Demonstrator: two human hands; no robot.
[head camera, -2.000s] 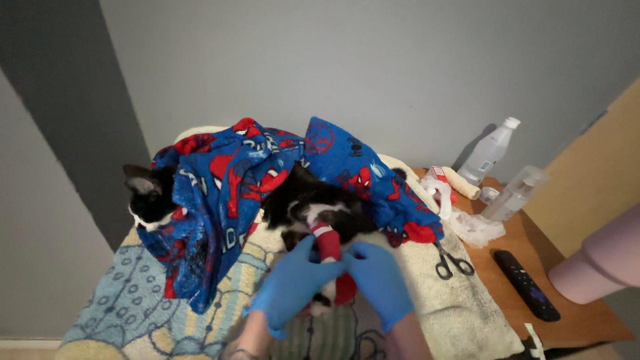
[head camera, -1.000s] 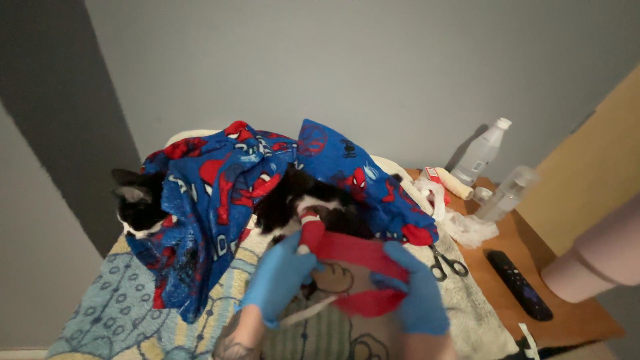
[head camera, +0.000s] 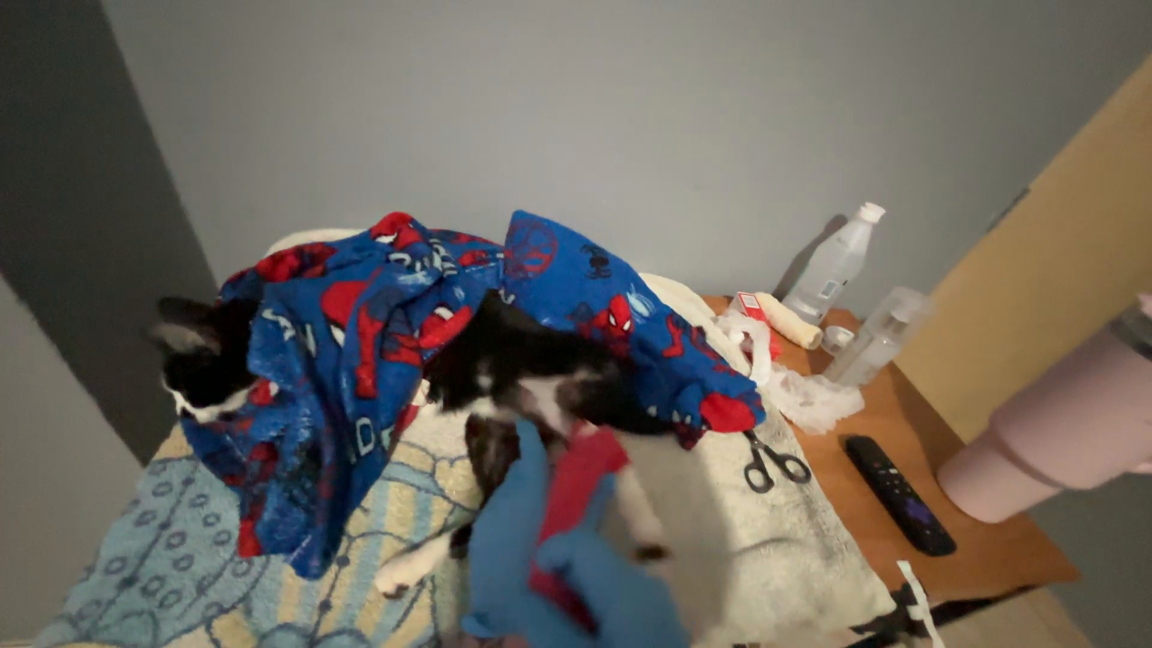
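A black and white cat lies on its side on towels, its head at the left, partly covered by a blue and red printed fleece blanket. Red bandage wraps around one of its legs. My left hand, in a blue glove, lies along the left side of the bandaged leg, fingers around it. My right hand, also gloved and blurred, is close against the left one at the lower part of the red bandage. Its fingertips are partly hidden.
Black-handled scissors lie on the pale towel. To the right, a wooden table bears a black remote control, a pink tumbler, a clear plastic bottle, a second clear container, a cream roll and crumpled white material.
A loose length of red bandage stretched between my hands one second ago; now my right hand has come in beside my left, close to the leg.
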